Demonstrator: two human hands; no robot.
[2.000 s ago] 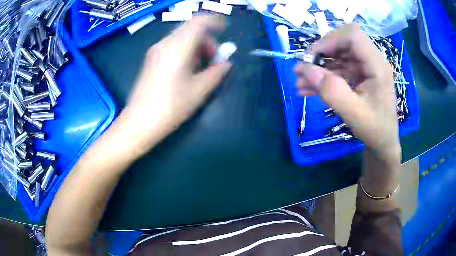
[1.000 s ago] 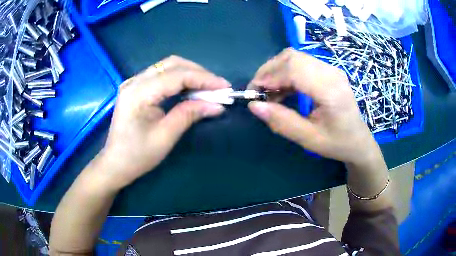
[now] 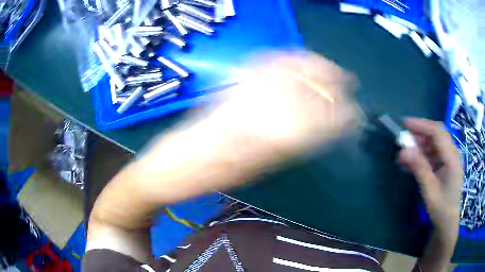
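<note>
My right hand [image 3: 433, 159] is at the right over the green top. Its fingertips hold a white sleeve [image 3: 406, 139] with a silvery part [image 3: 391, 124] sticking out towards the upper left. My left hand [image 3: 314, 101] is strongly blurred, in the middle, beside the edge of the blue tray [image 3: 250, 32] of short silver tubes. Its fingers point towards the held piece, with a gap between. I cannot tell whether the left hand holds anything.
Silver tubes [image 3: 159, 77] and a clear bag [image 3: 93, 69] lie in the left tray. Thin rods [image 3: 476, 170] fill a blue tray at the right edge. Loose white sleeves [image 3: 391, 25] lie at the back. An open cardboard box [image 3: 50, 207] is on the floor, lower left.
The view has swung left. My hands, earlier close together on the white sleeve and rod, are now apart. The right hand has the piece; the left has let go of it.
</note>
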